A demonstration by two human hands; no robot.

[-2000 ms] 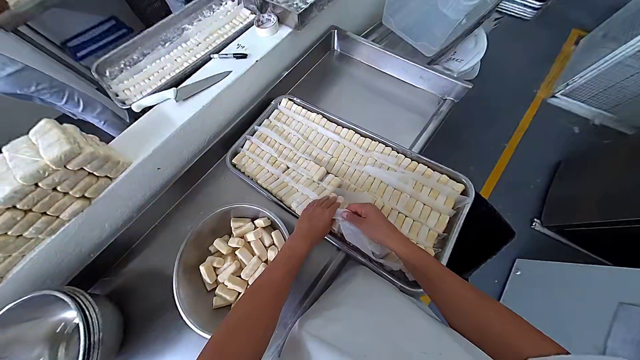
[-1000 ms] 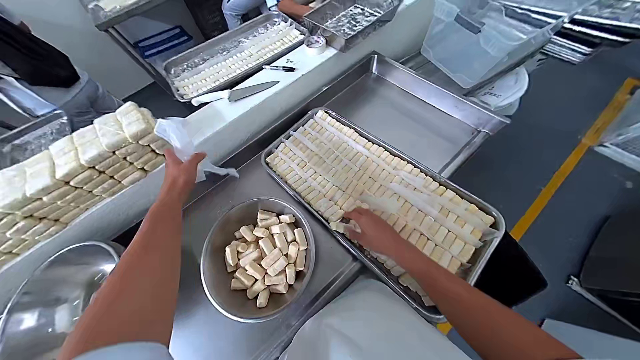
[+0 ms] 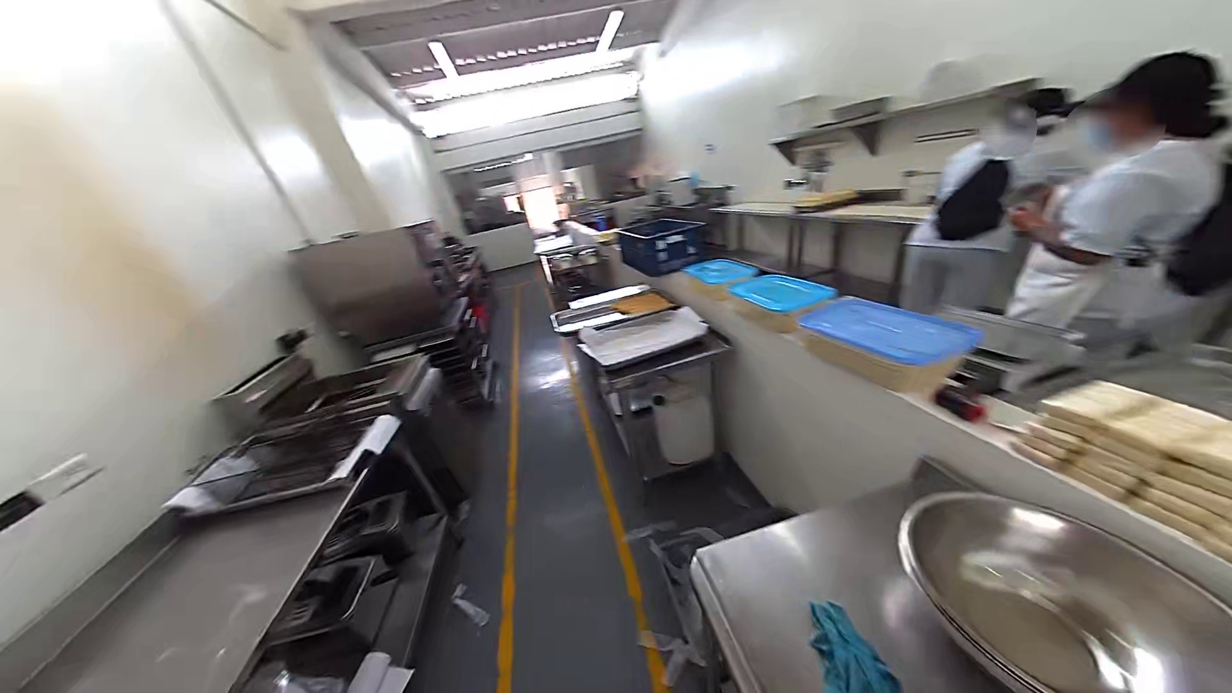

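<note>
Neither my left hand nor my right hand shows in the head view now, so what they hold cannot be seen. At the lower right a large stainless steel bowl [image 3: 1020, 616] stands on a steel table [image 3: 799, 558], with a crumpled teal cloth or glove [image 3: 849, 650] left of it. Stacked blocks of pale, dough-like pieces [image 3: 1145, 452] rest on the half wall at the right edge. The tray of pale pieces and the bowl filled with them are outside the view.
Lidded plastic containers [image 3: 890, 332] and a dark blue crate [image 3: 661, 245] line the half wall [image 3: 808, 423]. Beyond it stand people [image 3: 1107, 202] in white. A floor aisle [image 3: 553, 462] with yellow lines runs ahead, between a left steel counter [image 3: 183, 587] and a tray-topped table [image 3: 664, 361]. Plastic bags lie beside the near table.
The view has swung far to the left and up, toward the aisle. Both hands, the tray and the filled bowl have left the picture. One second ago my left hand held thin white plastic.
</note>
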